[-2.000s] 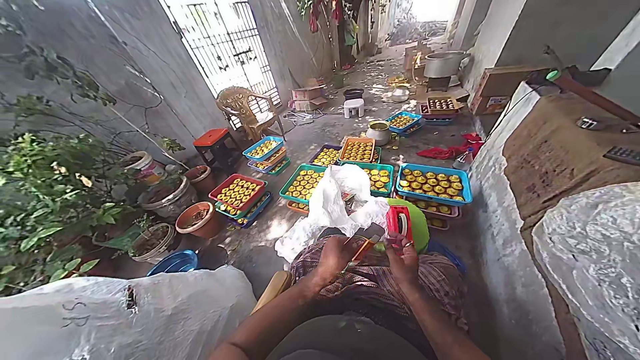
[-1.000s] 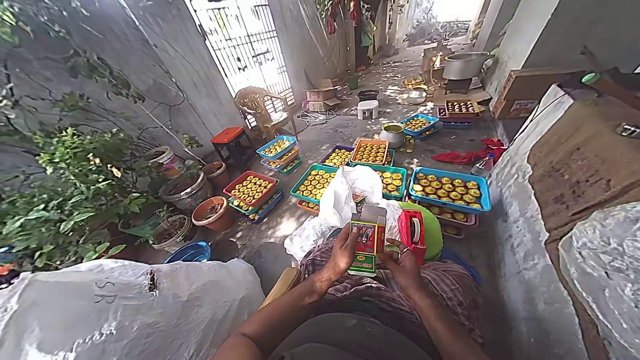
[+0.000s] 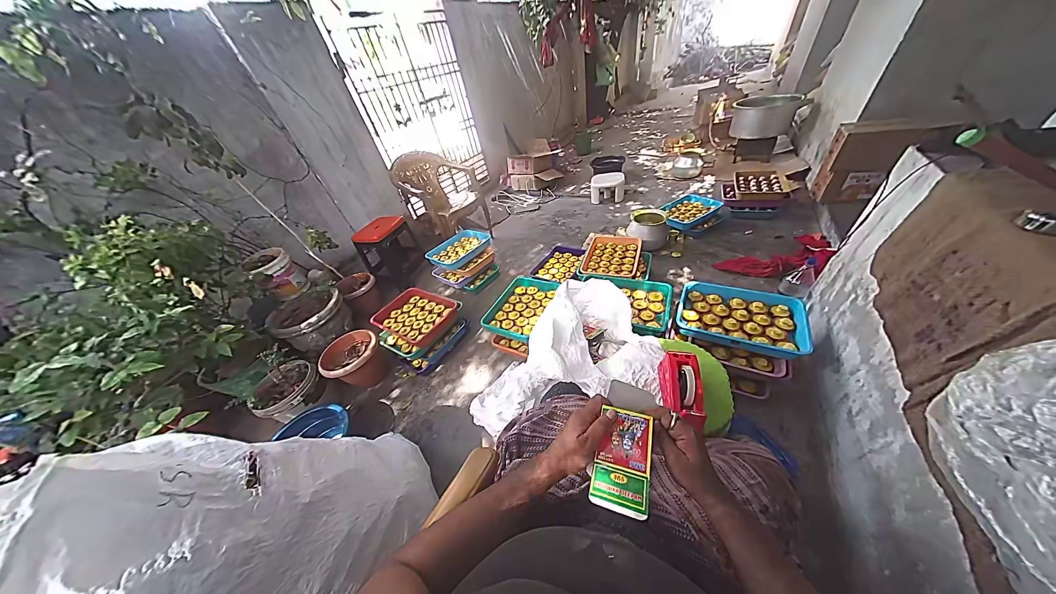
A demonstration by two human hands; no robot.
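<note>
A small printed carton (image 3: 622, 466), red above and green below, is held over my lap with its top flap raised. My left hand (image 3: 577, 445) grips its left edge, thumb on the front face. At its upper right edge my right hand (image 3: 678, 450) touches it, the fingers partly hidden. A red tape dispenser (image 3: 683, 388) with a roll of tape stands just beyond my right hand, by a lime-green round item (image 3: 716, 388). In front of my knees lies a crumpled white plastic bag (image 3: 561, 355), open at the top.
Beyond are stacked trays of yellow pieces: a blue tray (image 3: 747, 320), a green tray (image 3: 516, 307) and a red tray (image 3: 415, 320). Potted plants (image 3: 355, 359) line the left. A white sack (image 3: 206, 511) is at lower left, a concrete ledge (image 3: 874, 396) at right. A plastic chair (image 3: 441, 194) stands farther back.
The carton, seen edge-on and indistinct two seconds ago, now shows its printed front. Both hands remain over my lap, and the carton is tilted differently.
</note>
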